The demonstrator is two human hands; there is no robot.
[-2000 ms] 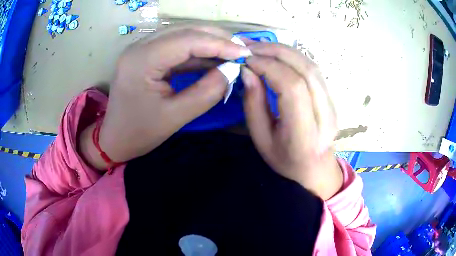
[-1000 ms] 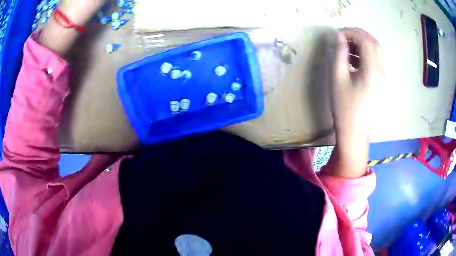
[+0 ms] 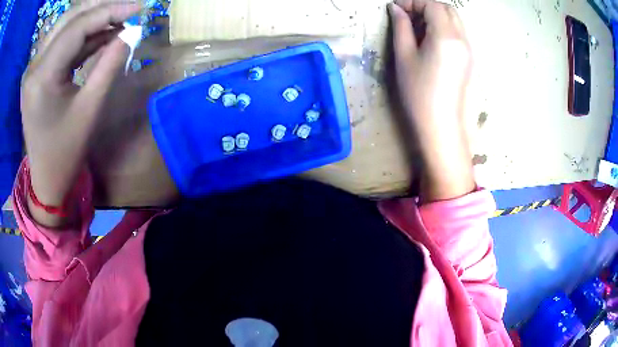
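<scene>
My left hand (image 3: 64,101) is at the upper left, over the loose blue-and-white components (image 3: 154,26). White tape with a loose tail wraps its thumb. Its thumb and forefinger tips are close together, and whether they hold a component cannot be told. My right hand (image 3: 437,74) is at the top, right of the tray, with its fingertips bent at the picture's top edge; anything between them is too small to tell. The blue tray (image 3: 251,183) lies tilted in front of my body, with several blue-and-white components (image 3: 278,132) spaced out inside.
A large blue bin (image 3: 13,41) stands at the far left edge. Tan cardboard (image 3: 522,135) covers the bench. A clear shiny strip (image 3: 196,53) lies behind the tray. A dark phone (image 3: 579,68) lies at the far right. A red stool (image 3: 586,207) stands beyond the bench.
The hands have parted from over the tray. In the last second my left hand has come back into fuller view at the upper left, and my right hand has moved left and up.
</scene>
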